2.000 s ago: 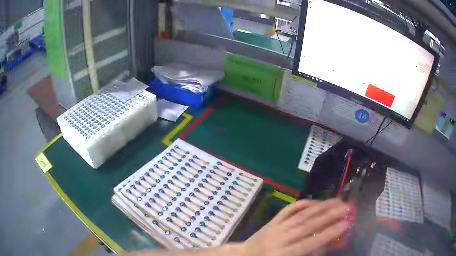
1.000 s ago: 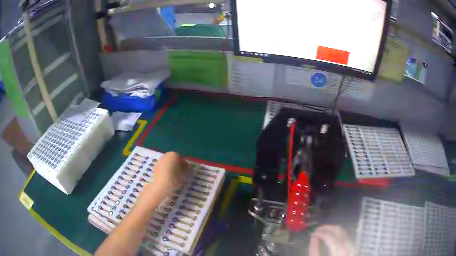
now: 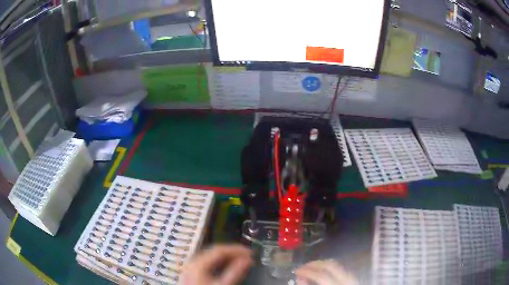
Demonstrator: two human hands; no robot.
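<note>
The black test fixture stands at the centre of the bench. Its red ribbed toggle handle lies toward me over the metal nest. My left hand is blurred, with curled fingers, just left of the nest. My right hand is blurred and cut off by the bottom edge, just right of the nest. Whether either hand holds a part cannot be told. The left parts tray lies stacked at the left, with rows of small round-headed parts with tan tails.
A tall tray stack and a blue bin stand at the left. Rear trays lie behind the fixture's right side, and more right-hand trays lie nearer. The monitor shows a red block.
The view has swung right since the earlier frames. My left hand has moved from the left tray to beside the nest. My right hand has moved closer to the nest. The handle stays lowered.
</note>
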